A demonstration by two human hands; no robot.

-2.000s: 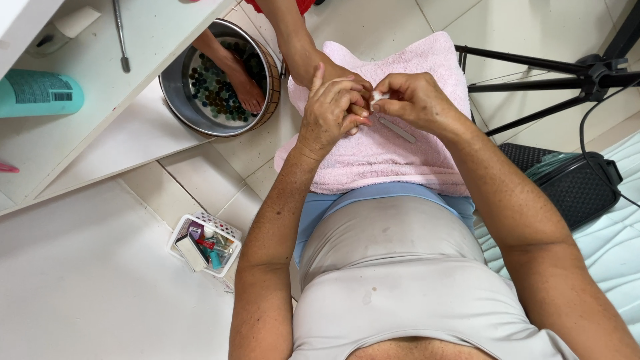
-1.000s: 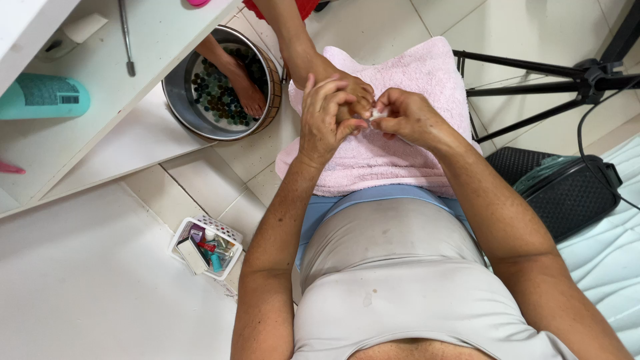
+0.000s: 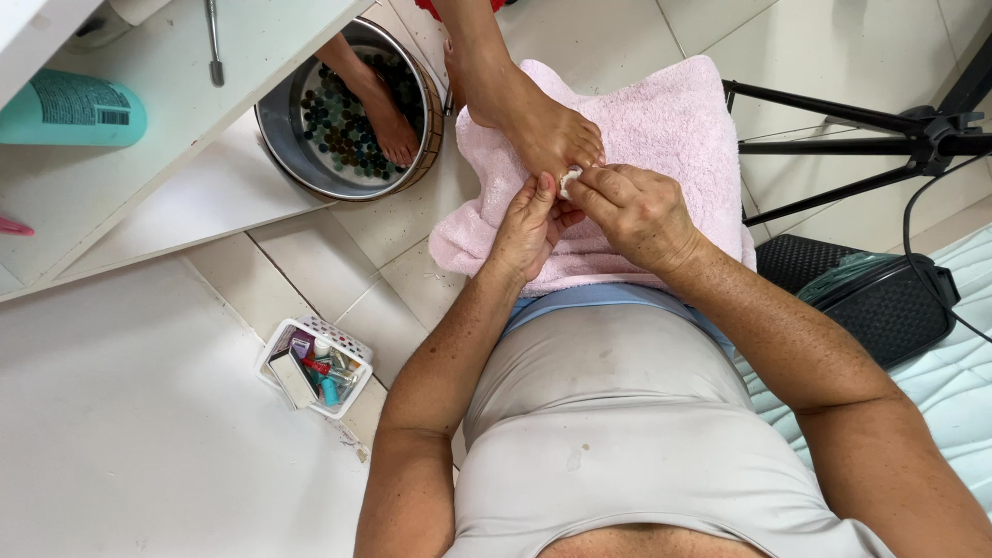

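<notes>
Another person's foot [image 3: 542,124] rests on a pink towel [image 3: 659,108] spread over my lap. My right hand [image 3: 639,213] pinches a small white cotton pad [image 3: 570,182] and presses it against the big toe area. My left hand [image 3: 531,225] lies just below the toes, its thumb up beside the pad and its fingers partly hidden under the foot. Whether those fingers grip the toe cannot be told. The person's other foot [image 3: 387,124] stands in a round metal basin [image 3: 283,147] with dark and clear glass pebbles.
A white plastic basket [image 3: 341,403] of small bottles sits on the tiles at lower left. The white shelf [image 3: 178,139] at upper left bears a turquoise bottle [image 3: 74,108] and a metal tool [image 3: 214,46]. Black tripod legs [image 3: 837,147] and a black bin [image 3: 891,310] stand at right.
My left hand has turned and come down from over the foot to below the toes, uncovering more of the foot. My right hand still holds the white cotton.
</notes>
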